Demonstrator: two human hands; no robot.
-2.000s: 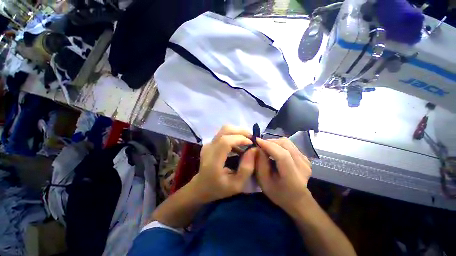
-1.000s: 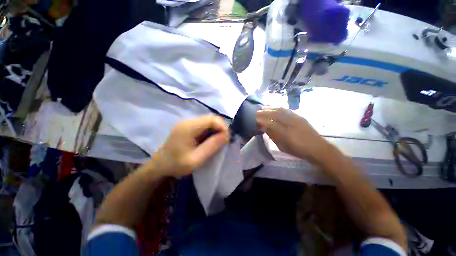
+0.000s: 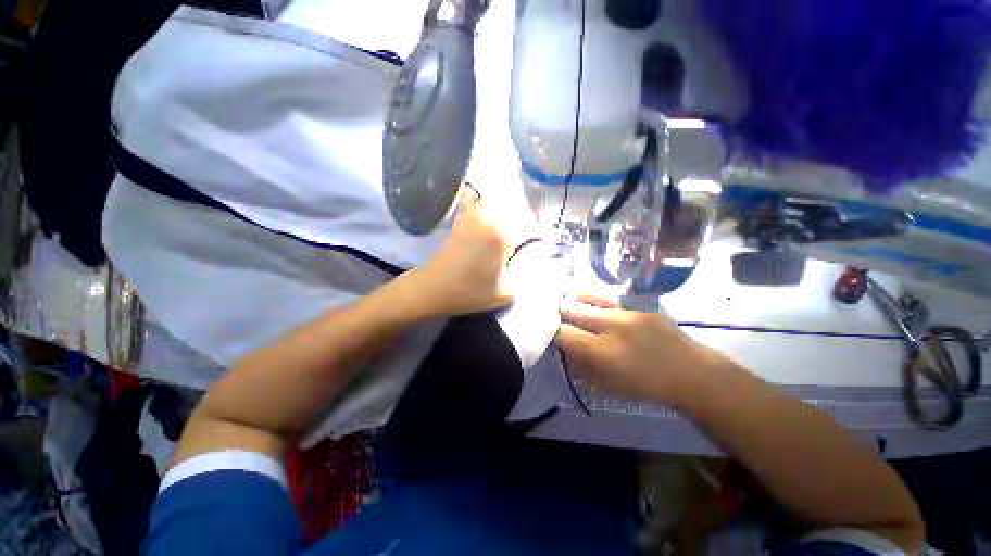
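Observation:
A pale grey-white garment piece (image 3: 261, 130) with a thin black strip across it lies on the table left of the needle. A black fabric panel (image 3: 473, 364) hangs below my left hand. My left hand (image 3: 473, 261) lies on the cloth just left of the needle area, its fingertips partly under the oval grey attachment (image 3: 429, 130). My right hand (image 3: 614, 342) holds the cloth edge right of and below the needle. The sewing machine head (image 3: 554, 109) is close above. Glare hides the presser foot and the cloth under it.
Scissors (image 3: 932, 375) and a red-handled tool (image 3: 851, 285) lie right of my right hand. A purple fluffy cover (image 3: 858, 87) is atop the machine. Dark cloth (image 3: 65, 119) is heaped at the left. The table's ruler-marked front edge (image 3: 782, 413) runs below my right hand.
The view has moved closer to the machine. Both hands have moved from in front of the needle up to it, and the cloth edge is now at the needle area.

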